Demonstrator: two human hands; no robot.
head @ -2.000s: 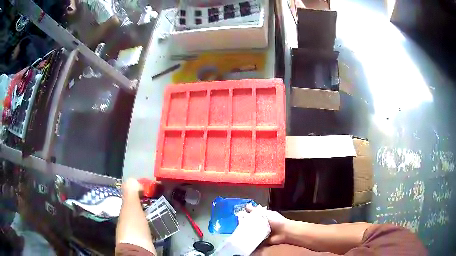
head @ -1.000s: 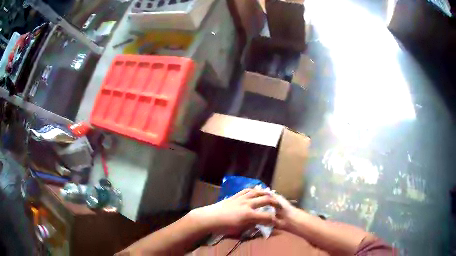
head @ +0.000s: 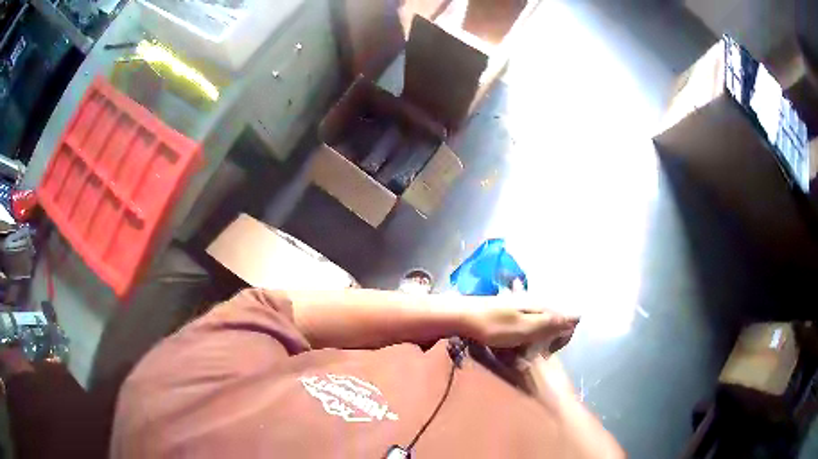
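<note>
A shiny blue bag sticks out beyond my hands, right of the picture's middle. My left hand reaches across from the left with curled fingers and lies against my right hand. My right hand is mostly hidden behind it, at the lower end of the bag, and holds the bag. The two hands overlap and are blurred, so whether my left hand grips anything is unclear.
A red foam tray lies tilted in view on the pale worktable at left. An open cardboard box is on the grey floor. Another carton stands at right. A cable hangs across my brown shirt.
My left hand has left the red item by the tray and joined my right hand at the blue bag. The view has turned right, so the table and tray have shifted left.
</note>
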